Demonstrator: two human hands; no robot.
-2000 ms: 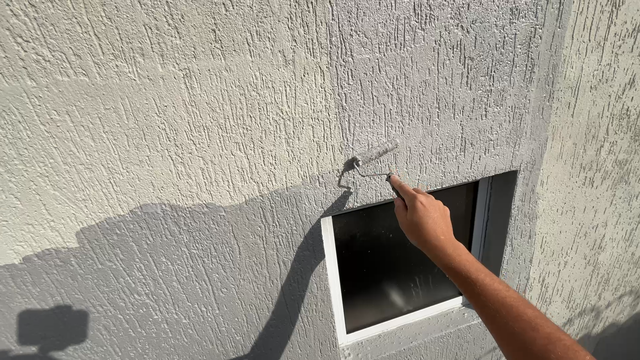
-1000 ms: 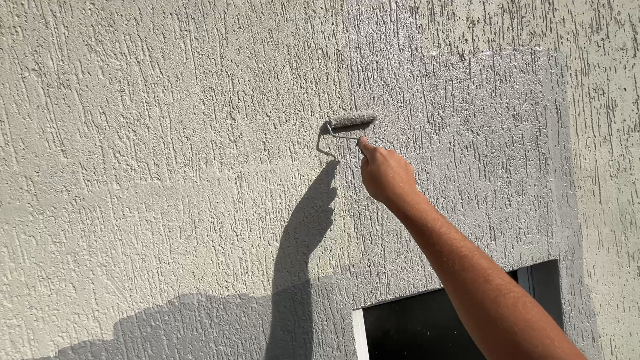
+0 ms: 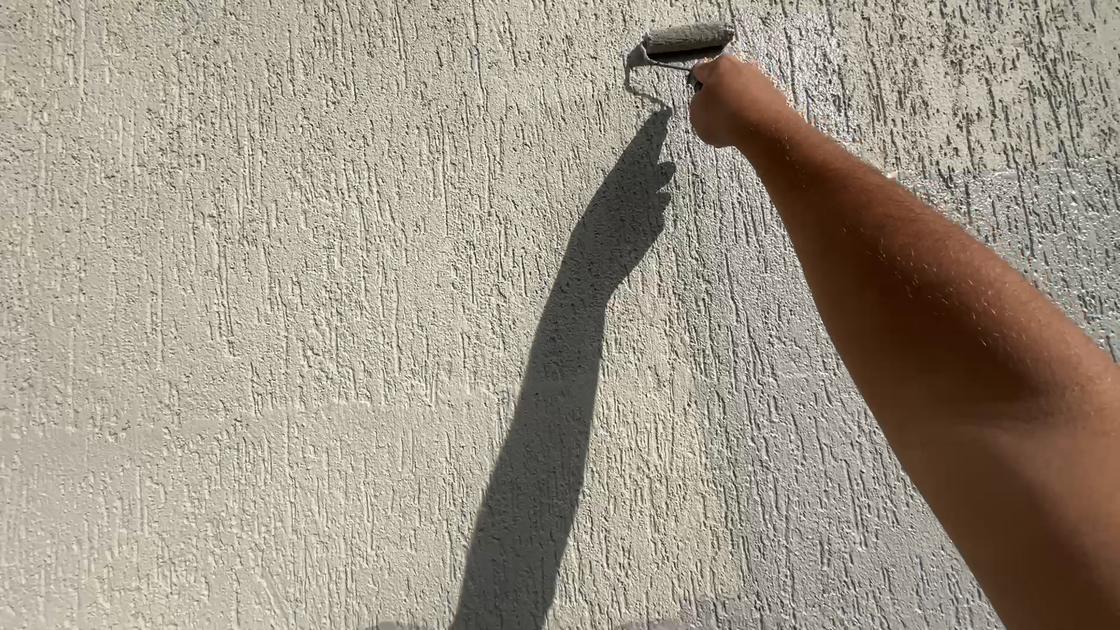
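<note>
My right hand (image 3: 738,101) is closed around the handle of a small paint roller (image 3: 689,38) at the top of the head view, right of the middle. The roller's sleeve lies level against or very near the textured plaster wall (image 3: 306,262); its wire frame bends down into my fist, which hides most of the handle. Grey paint (image 3: 787,367) covers a band below and right of the roller, partly behind my forearm. Left of it the wall is cream. My left hand is out of view.
A dark shadow (image 3: 560,376) of my arm and roller falls across the cream wall. At the upper right, a cream patch with dark grooves (image 3: 962,87) borders the wet-looking grey paint.
My right hand has moved up the wall with the roller, from just above the window to well above it. The view has shifted upward, and the window has left it.
</note>
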